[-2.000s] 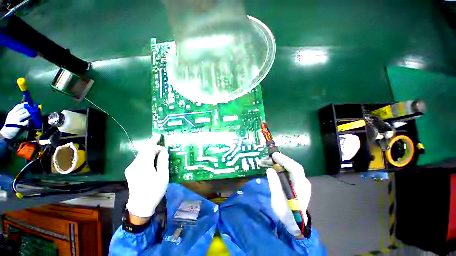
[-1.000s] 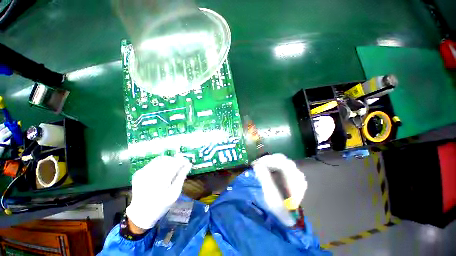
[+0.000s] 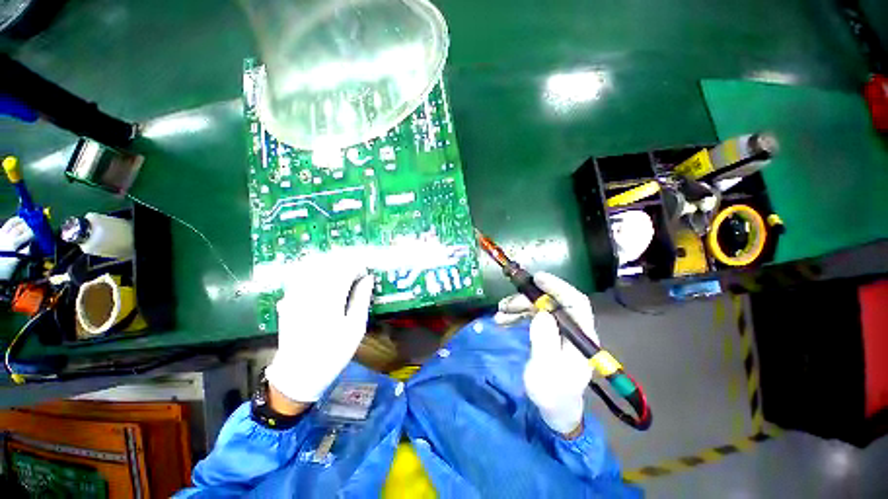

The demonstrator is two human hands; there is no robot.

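A large green circuit board (image 3: 419, 210) lies on the green bench, solder side up. My left hand (image 3: 321, 326), in a white glove, is over its lower left part with the fingers together. The thin solder wire (image 3: 202, 237) runs from the spool (image 3: 102, 166) to this hand; glare and the glove hide the part in the fingers. My right hand (image 3: 560, 351), gloved, is off the board's lower right corner and holds the soldering iron (image 3: 574, 331). The iron's coppery tip points up and left, close beside the board's right edge.
The clear round fume hood (image 3: 360, 88) covers the board's upper part. A black tool box (image 3: 596, 229) with a yellow tape roll (image 3: 737, 236) stands at right. Another box (image 3: 153, 273) with a white bottle (image 3: 105, 236) and cream cup (image 3: 98, 304) is at left, beside another person's gloved hand (image 3: 14, 237).
The view has shifted rightward from the first frame. My left hand has moved in over the board's lower left part. The iron, blurred one second ago, now shows clearly, its tip still beside the right edge.
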